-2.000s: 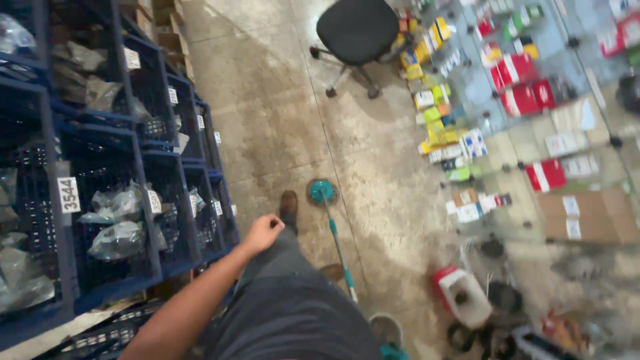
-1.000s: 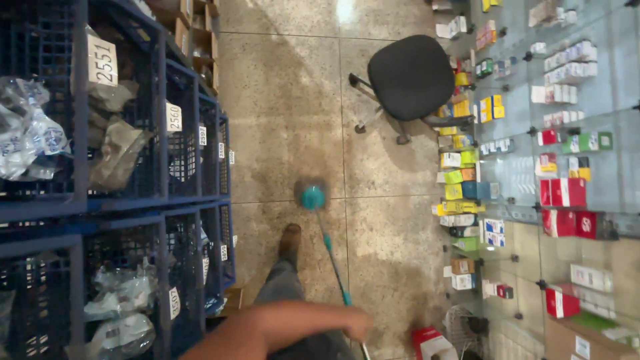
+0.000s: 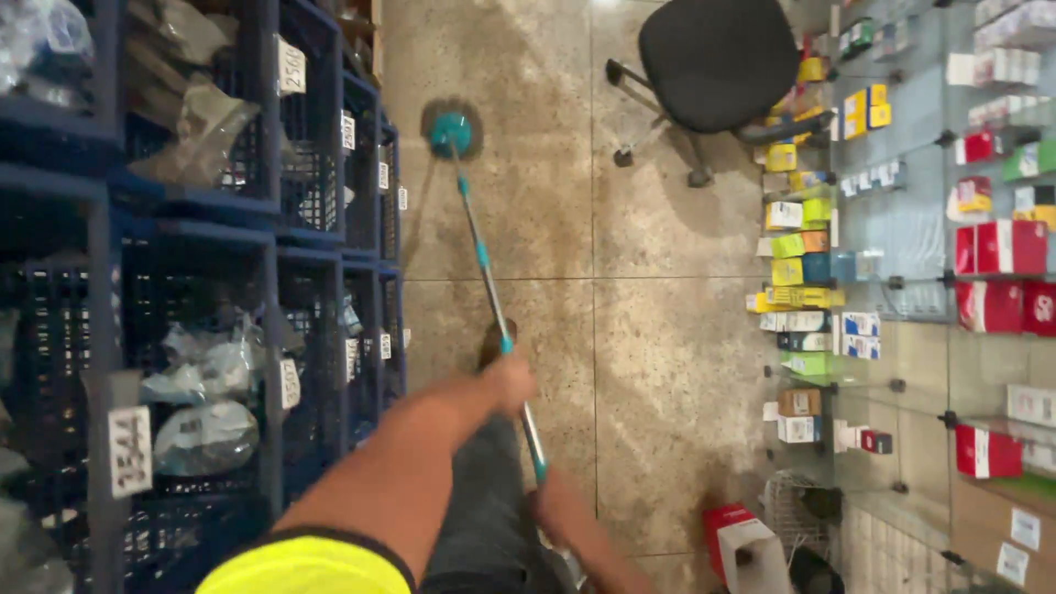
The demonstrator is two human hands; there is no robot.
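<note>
A spin mop with a teal head [image 3: 451,135] rests on the concrete floor, its dark fringe spread around the head. Its metal pole [image 3: 492,290] with teal joints slants down toward my body. My left hand [image 3: 510,383] is closed around the pole near its middle, below a teal joint. Lower down, my right hand [image 3: 557,503] grips the pole close to its teal lower section; blur hides the fingers in part. One of my shoes shows dark behind the pole.
Blue plastic crates [image 3: 190,227] with numbered tags and bagged parts line the left side. A black swivel chair [image 3: 718,62] stands upper right, beside glass shelves [image 3: 895,285] of small boxes. A red and white box [image 3: 747,544] and a wire basket [image 3: 796,495] are at lower right.
The mop head has moved forward and left along the floor, toward the crates. My left hand, off the pole two seconds ago, now holds it. The view has turned.
</note>
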